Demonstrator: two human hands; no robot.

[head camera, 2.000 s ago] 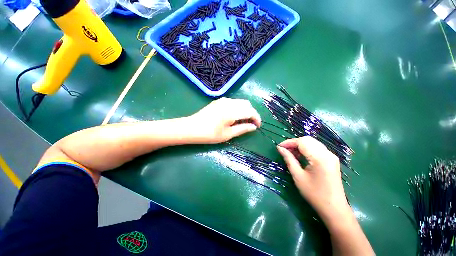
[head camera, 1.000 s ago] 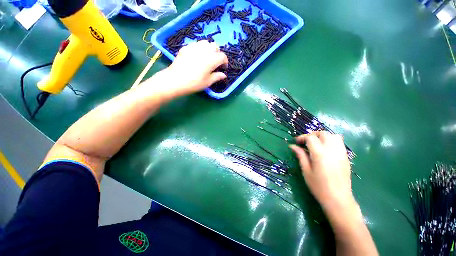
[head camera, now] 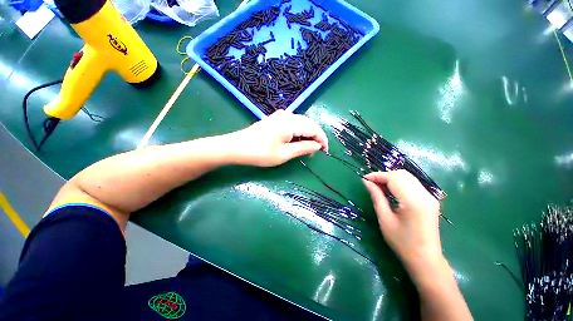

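Note:
My right hand (head camera: 408,210) pinches a thin black wire lead (head camera: 344,162) between thumb and fingertips. My left hand (head camera: 279,141) is at the lead's other end, thumb and fingers closed on something small and dark there; whether it is a sleeve is too small to tell. A loose bundle of black leads (head camera: 386,153) lies just beyond my right hand. A row of leads (head camera: 327,213) lies fanned on the mat nearer my body. The blue parts tray (head camera: 376,28) holds many short black tubing pieces (head camera: 295,75).
A yellow heat gun (head camera: 113,50) lies at the upper left with its black cord (head camera: 26,103). A crumpled clear bag (head camera: 191,9) is beyond it. A larger wire pile (head camera: 550,263) stands at the far right. Yellow tape (head camera: 166,110) crosses the green mat (head camera: 502,157).
My left hand went into the parts tray and has come back to the wire end by my right hand. One more lead now lies apart above the near row than two seconds ago.

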